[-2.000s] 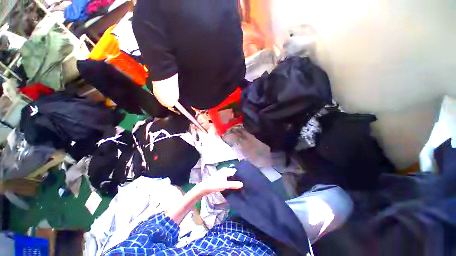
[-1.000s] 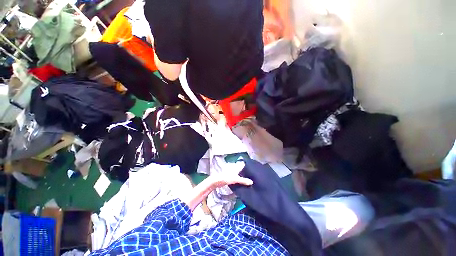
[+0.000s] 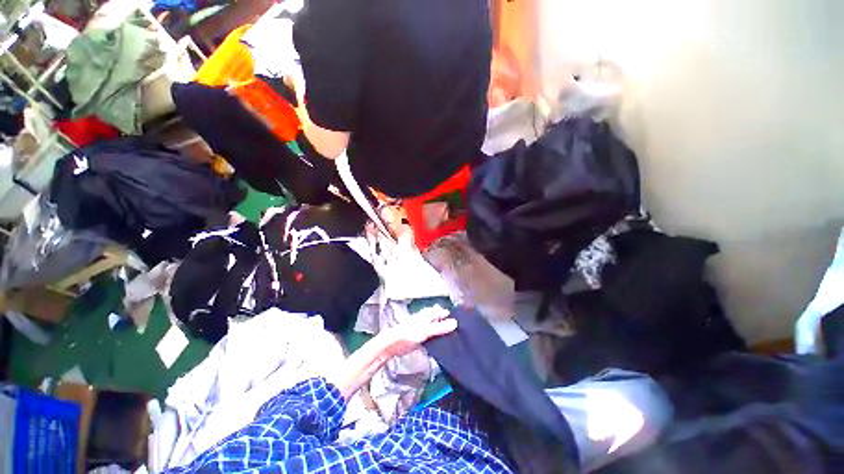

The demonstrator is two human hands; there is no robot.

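My left hand (image 3: pixel 403 341), bare, reaches from a blue checked sleeve at the lower middle. Its fingers hold the upper end of a long dark navy garment piece (image 3: pixel 500 375). The piece hangs down to the right across my lap, and its lower end leaves the bottom of the picture. How the fingertips grip the cloth is washed out by bright light. My right hand is not in view.
A seated person in black (image 3: pixel 398 93) is in front. Black bundles with white strips (image 3: pixel 319 264) lie on the green floor. Pale cloth (image 3: pixel 264 370) lies left of my arm. Dark cloth heaps (image 3: pixel 555 199) stand by the wall. A blue basket (image 3: pixel 44 430) is at lower left.
My left hand's fingers, spread apart two seconds ago, now look closer together on the dark piece. The view has shifted slightly. The strip near the other person's arm hangs differently.
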